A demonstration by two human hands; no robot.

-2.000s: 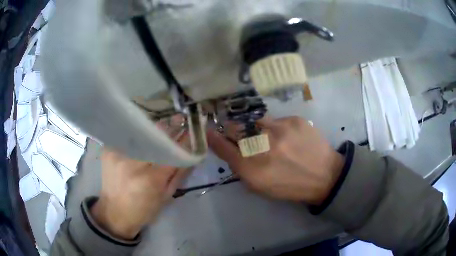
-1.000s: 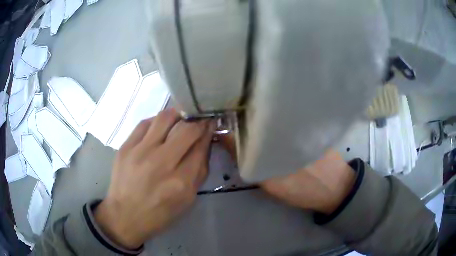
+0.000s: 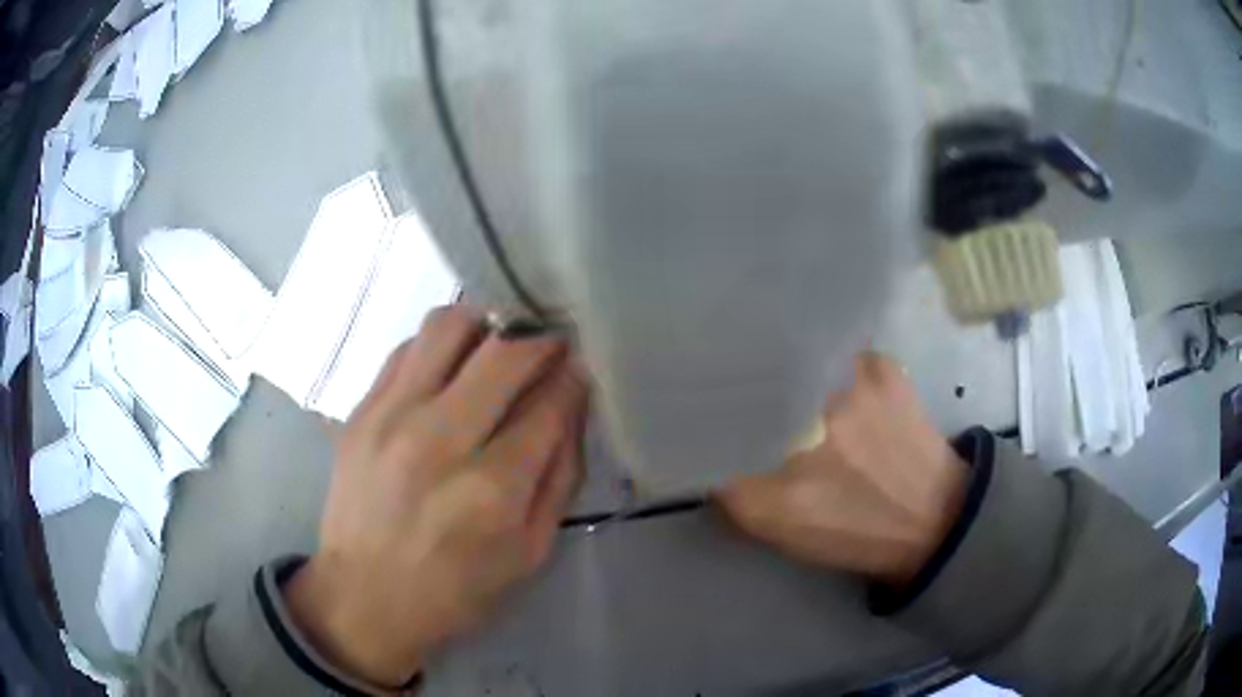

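The cream sewing machine head (image 3: pixel 736 232) fills the middle of the view, blurred, and hides the needle area. My left hand (image 3: pixel 456 477) lies left of the head, fingers bent together at its lower edge; whether it holds a piece cannot be seen. My right hand (image 3: pixel 851 477) is to the right, its fingers mostly hidden behind the head, so its grip cannot be told. White pointed tab pieces with thin dark edge lines, such as this tab piece (image 3: pixel 327 279), lie left of my left hand.
More white tabs (image 3: pixel 82 300) are spread along the left edge. A ribbed cream knob (image 3: pixel 1001 272) with a black lever is at the upper right. Folded white strips (image 3: pixel 1090 354) lie at the right. A dark gap line (image 3: pixel 640 515) crosses the table below the head.
The view has shifted, so the machine head now covers more of the middle and the right fingers. Since two seconds ago, my left hand has come out from behind the head with its back showing.
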